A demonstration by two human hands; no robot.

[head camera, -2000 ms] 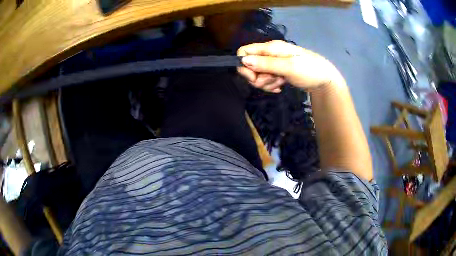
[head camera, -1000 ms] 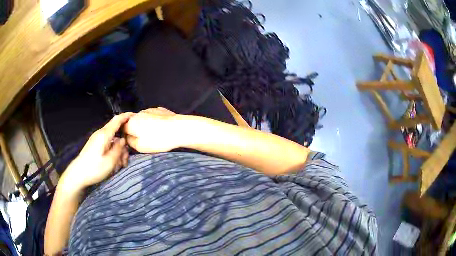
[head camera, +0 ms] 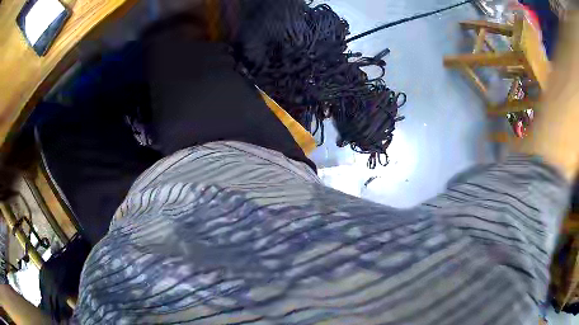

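A large pile of looped black cords or bands (head camera: 371, 114) hangs beside my right leg. One thin black cord (head camera: 412, 19) runs from the pile in a nearly straight line up to the top edge of the picture at right. My right forearm shows blurred at the right edge, reaching upward; my right hand is out of the picture. Only a bit of my left forearm shows at the lower left edge, and my left hand is out of the picture. What either hand holds cannot be seen.
The wooden table (head camera: 82, 28) curves across the upper left, with a black phone with a bright screen (head camera: 43, 22) on it. A wooden stool (head camera: 489, 60) stands at right. Black cloth and something white (head camera: 25, 282) are at lower left.
My hands have parted from over my lap and left the picture, the right arm swinging out to the right. A single cord now stretches from the pile. The view has shifted.
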